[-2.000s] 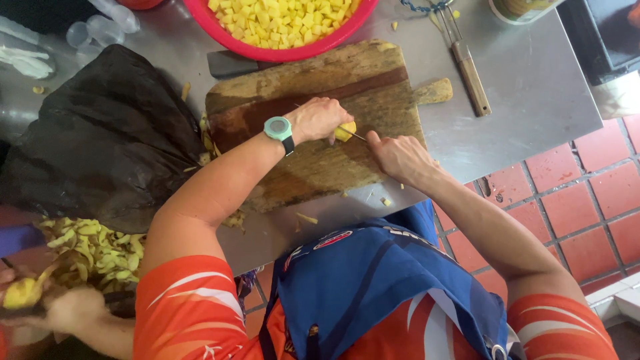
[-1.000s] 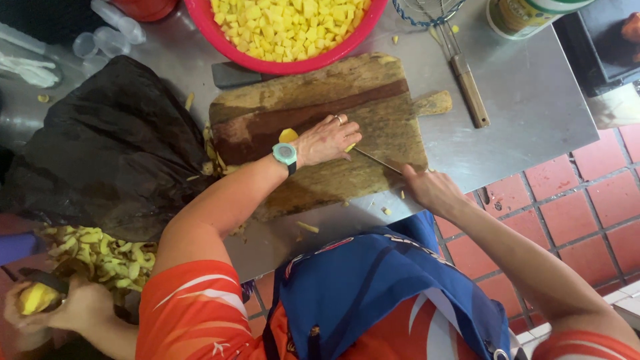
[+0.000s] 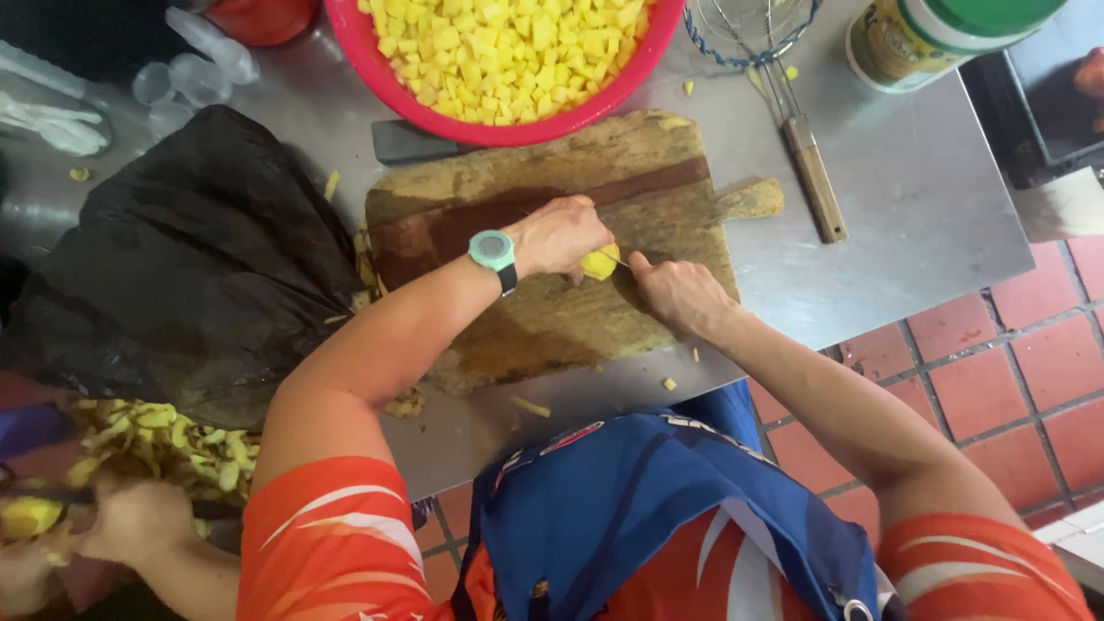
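Note:
My left hand (image 3: pixel 565 239), with a mint-green watch on its wrist, holds a peeled yellow potato piece (image 3: pixel 600 261) above the middle of a worn wooden cutting board (image 3: pixel 517 332). My right hand (image 3: pixel 681 291) grips a knife, its handle hidden in the fist; a short part of the thin blade (image 3: pixel 623 262) shows against the potato. Beyond the board, a pink basin (image 3: pixel 509 135) holds many yellow cubes (image 3: pixel 509 60). A dark grey block (image 3: pixel 414 142) lies partly under the board's far left corner.
A black plastic bag (image 3: pixel 181 276) covers the left side, near potato peelings (image 3: pixel 164 431). A co-worker's hands (image 3: pixel 138 517) hold another potato (image 3: pixel 30 517) at lower left. A wooden-handled wire strainer (image 3: pixel 815 177) and a green-lidded tub (image 3: pixel 914 43) stand at right on the steel table (image 3: pixel 897 259).
My right hand and the knife have come closer to my left hand since a second ago, when more blade showed. The yellow piece that lay left of my left hand then no longer shows there.

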